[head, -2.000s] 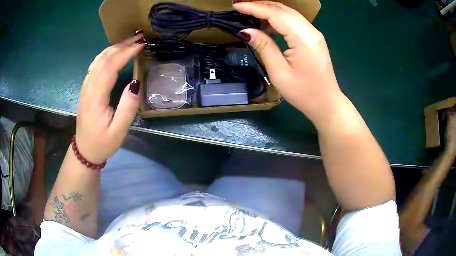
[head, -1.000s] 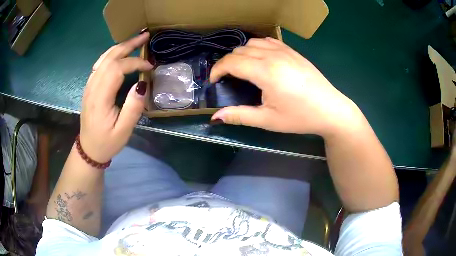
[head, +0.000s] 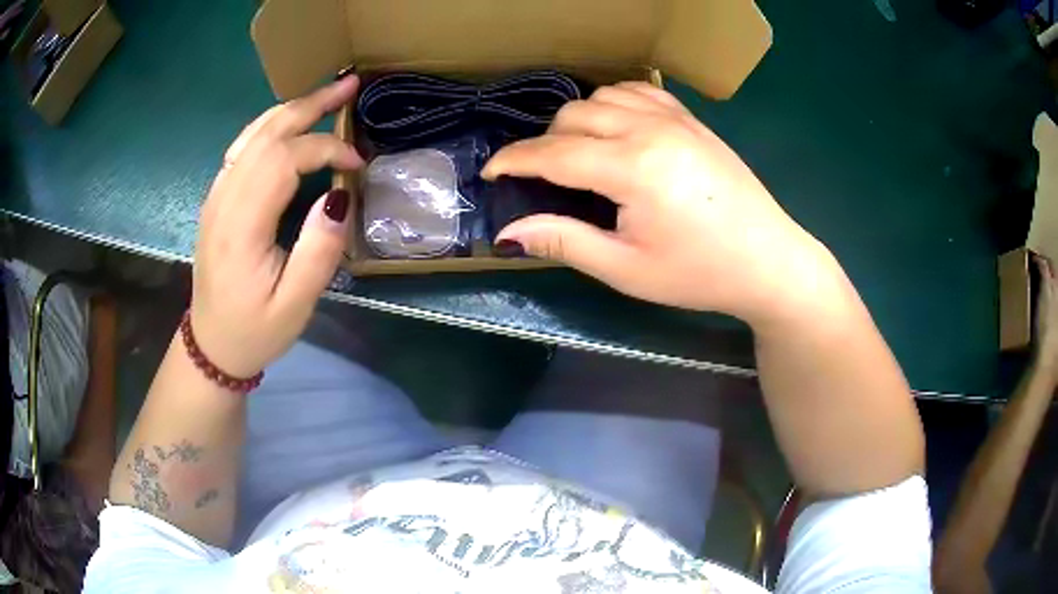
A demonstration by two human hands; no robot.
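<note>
An open brown carton lies in front of me with its lid raised at the back. A tied black cable coil lies along its back. A clear-bagged rounded square item sits at its front left. My left hand rests on the carton's left side, fingers apart. My right hand reaches into the front right part, thumb and fingers around a dark area. The hand hides most of what is there, so I cannot tell whether it grips something.
The dark green table has a curved front edge. Another open carton stands at the far left. A further carton is at the right edge, with another person's hand at it.
The black coil, held by my right hand two seconds ago, now lies in the carton's back. My right hand has moved down into the front right part, covering the adapter seen there earlier.
</note>
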